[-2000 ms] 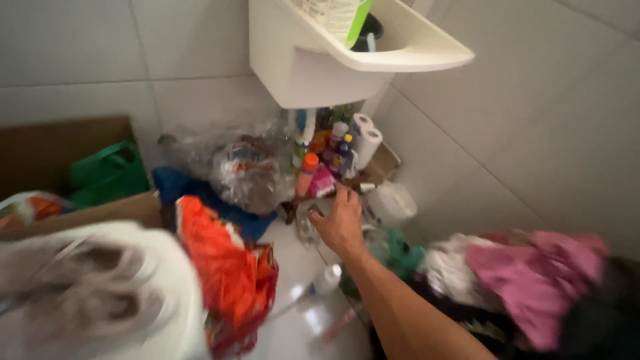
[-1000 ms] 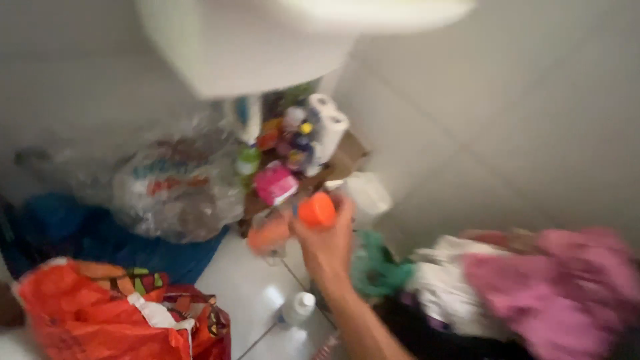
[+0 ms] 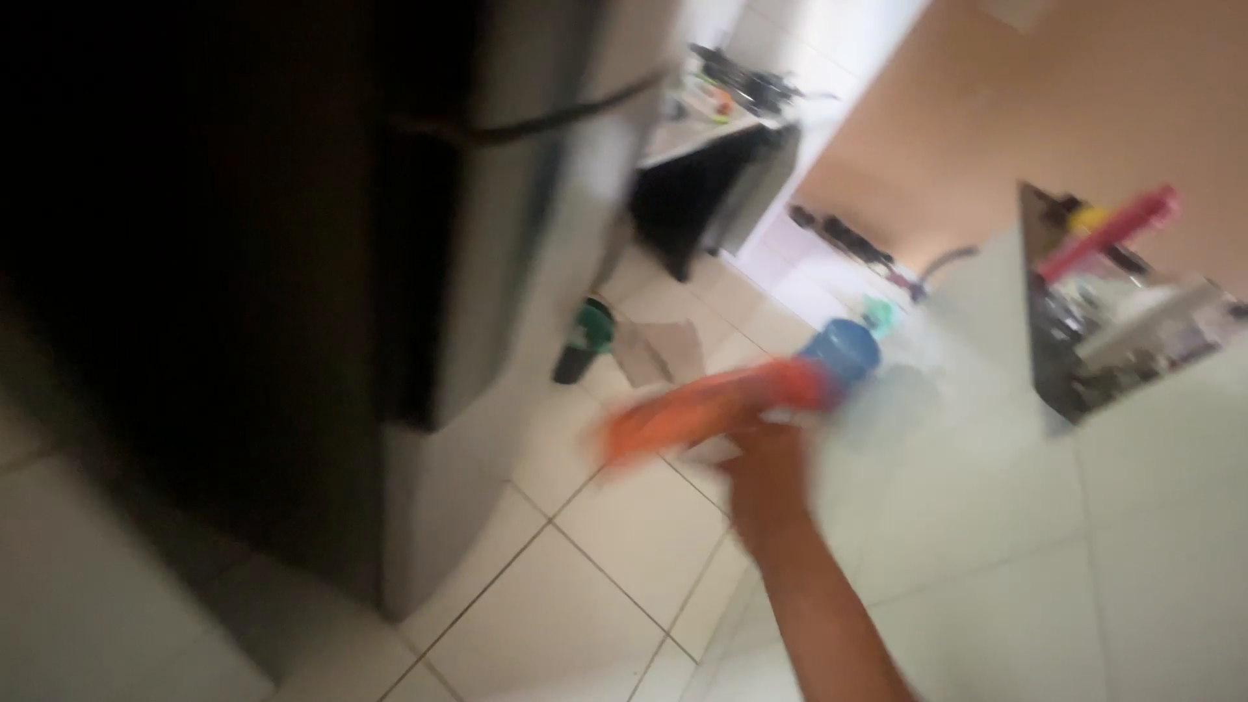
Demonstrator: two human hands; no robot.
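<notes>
My right hand [image 3: 770, 458] reaches up from the lower right, closed around an orange bottle [image 3: 682, 414]. The bottle lies slanted across the view, its redder end at the upper right, and motion blur hides its details. Behind that redder end shows a blue plastic container [image 3: 843, 351], which looks farther off; whether they touch cannot be told. My left hand is out of view.
A large dark appliance or cabinet [image 3: 434, 244] fills the left. Pale floor tiles [image 3: 556, 585] lie below, with a green and black object [image 3: 585, 341] beside flat brown material [image 3: 663, 351]. A dark-edged shelf [image 3: 1053, 361] holding a pink object [image 3: 1111, 234] juts from the right.
Two seconds ago my right hand was reaching toward things under the white sink; a second ago it had hold of the orange bottle there. The view has swung away to another area.
</notes>
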